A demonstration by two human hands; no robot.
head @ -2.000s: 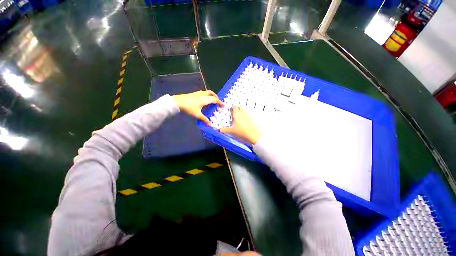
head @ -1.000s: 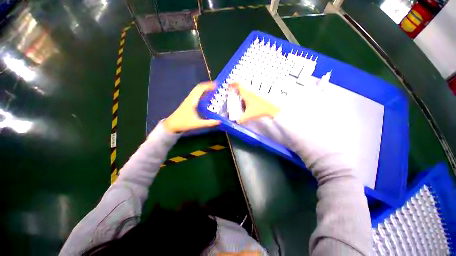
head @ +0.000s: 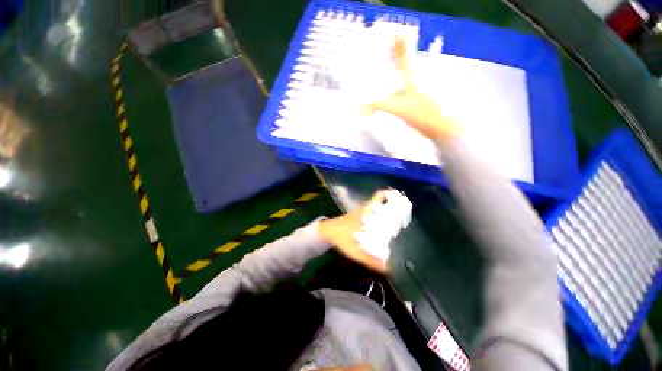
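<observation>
My left hand (head: pixel 357 233) is shut on a short row of white power adapters (head: pixel 386 219), held low near the table's front edge, in front of the large tray. My right hand (head: pixel 415 109) is over the large blue tray (head: pixel 555 109), blurred, with its fingers apart. I cannot tell whether it touches anything. White adapters (head: pixel 308 94) stand in rows at the tray's left side, blurred. The white liner sheet (head: pixel 493 116) lies bare at the tray's right side.
A smaller blue tray (head: pixel 584 315) packed with adapter rows stands at the right. A red-dotted label sheet (head: pixel 448 348) lies at the table edge near my body. A grey-blue panel (head: pixel 229 138) is beyond the table's left edge, and yellow-black tape (head: pixel 134 163) marks the green floor.
My left hand has moved from the large tray's near left corner towards my body, with adapters in it. My right hand has moved over the tray's middle. The view has shifted, showing more of the smaller tray.
</observation>
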